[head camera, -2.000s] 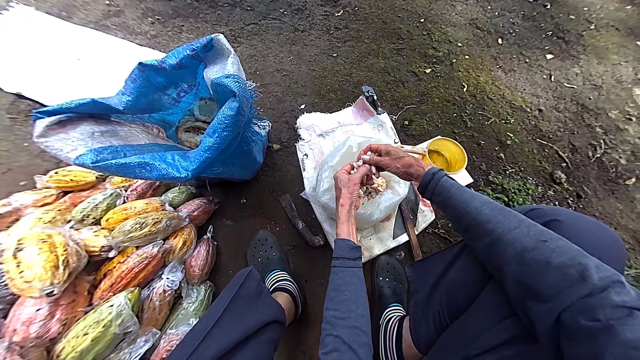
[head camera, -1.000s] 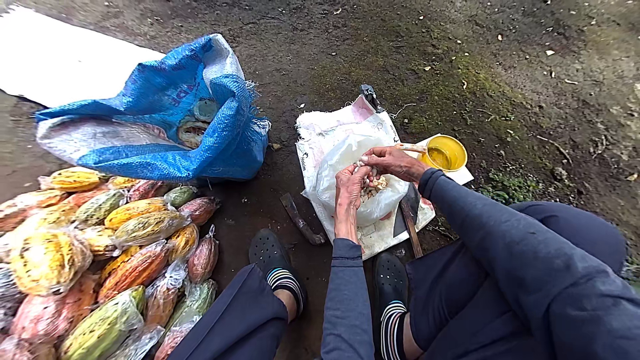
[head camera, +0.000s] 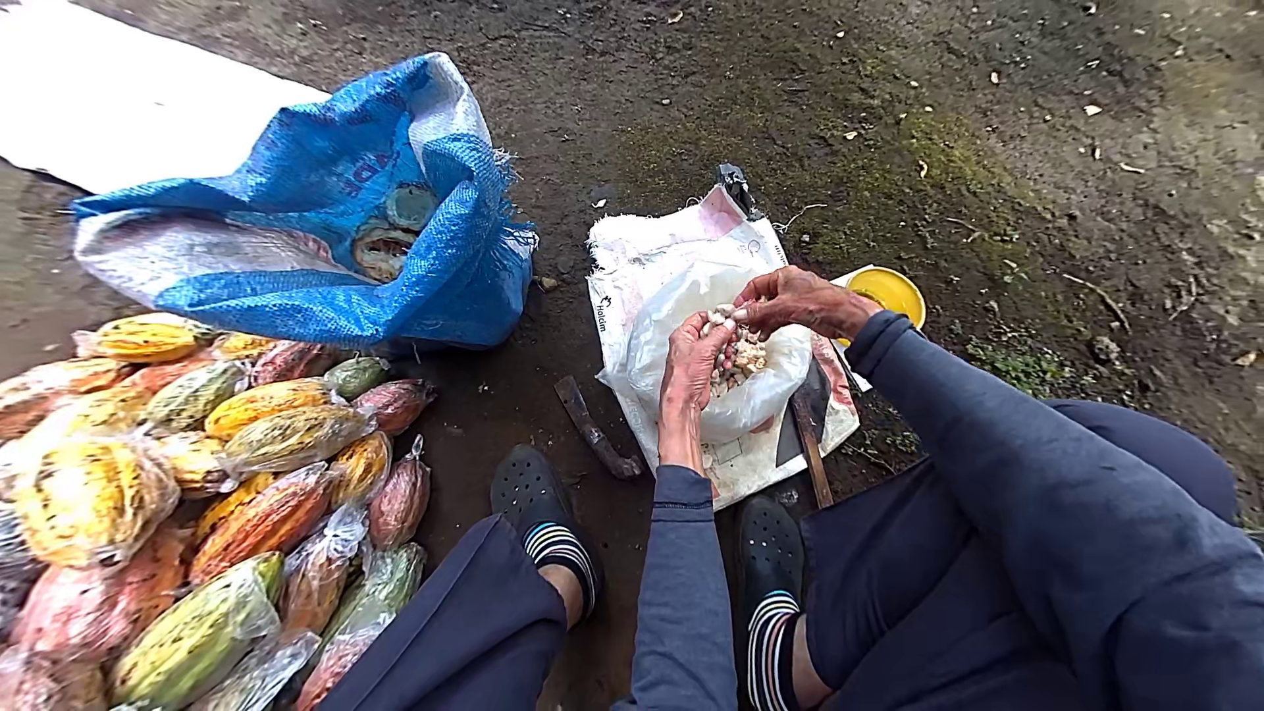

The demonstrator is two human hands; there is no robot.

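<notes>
My left hand (head camera: pixel 694 367) holds a small cluster of whitish cacao beans (head camera: pixel 724 318) over an open clear plastic bag (head camera: pixel 657 346). The fingertips of my right hand (head camera: pixel 805 302) pinch at the same cluster from the right. More pale, pulpy beans (head camera: pixel 748 357) lie in the bag beneath my hands. The bag rests on a flattened white woven sack (head camera: pixel 647 247) on the ground. A yellow container (head camera: pixel 892 293) stands just beyond my right wrist. A blade with a wooden handle (head camera: pixel 812 449) lies at the sack's lower right.
A blue woven sack (head camera: pixel 474 247) holding husks gapes open at the left. Below it many cacao pods (head camera: pixel 286 439), several wrapped in clear plastic, form a pile. A curved metal tool (head camera: pixel 595 432) lies between the pods and the white sack. My shoes (head camera: pixel 533 489) are near its lower edge.
Both hands stay over the plastic bag, with only small shifts of the fingers around the beans. The sacks and pods have not moved.
</notes>
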